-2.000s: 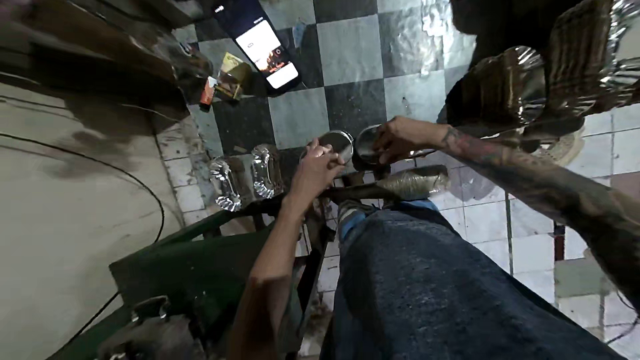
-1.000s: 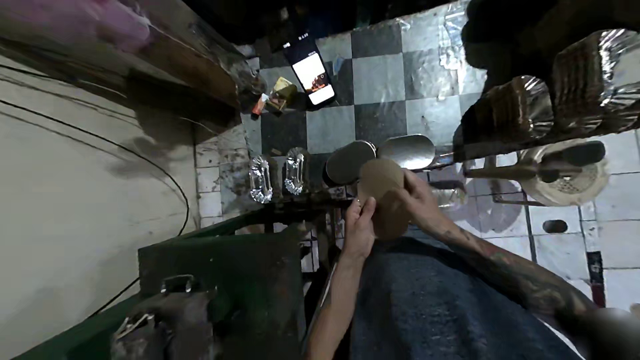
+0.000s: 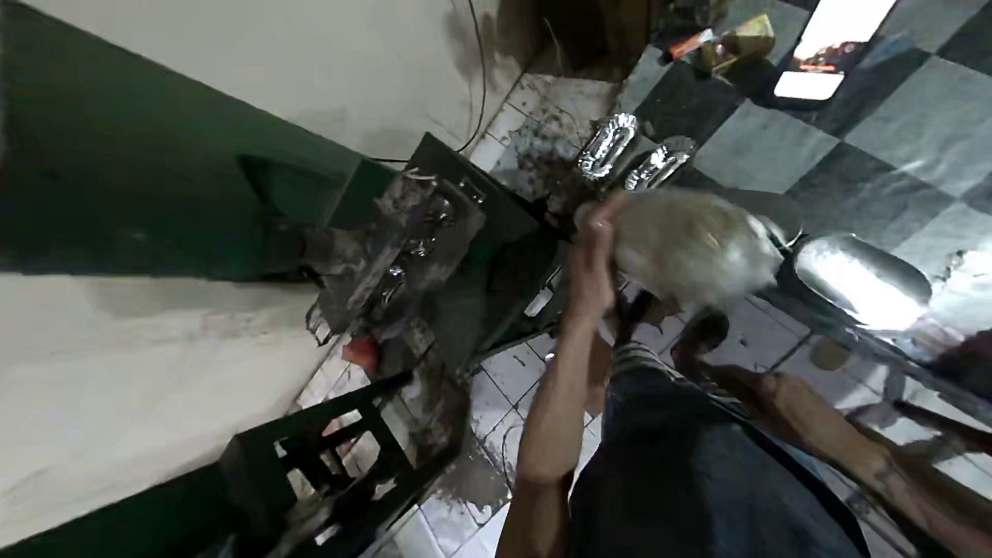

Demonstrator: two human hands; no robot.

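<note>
A pale, oval, blurred object [image 3: 697,244] is held at its left end by my left hand [image 3: 595,263], whose fingers lie along its edge. My right hand [image 3: 709,353] is lower, in shadow below the oval object; whether it holds anything cannot be made out. To the right, a shiny oval metal tin [image 3: 864,279] lies at the edge of the checkered surface. A darker rounded shape [image 3: 767,209] shows partly behind the pale object. Two crimped silver foil trays, one on the left [image 3: 608,147] and one on the right [image 3: 659,164], are above my left hand.
A lit phone [image 3: 833,50] lies on the checkered surface [image 3: 876,147] at the upper right, beside a small yellow packet [image 3: 748,43]. A green metal cabinet [image 3: 178,170] with a dirty mechanism [image 3: 418,248] stands at left against a pale wall. A dark frame [image 3: 333,465] is at lower left.
The view has swung strongly to the left. One second ago both hands were together on a brown oval piece; now my right hand is apart and lower, while my left holds the pale oval object.
</note>
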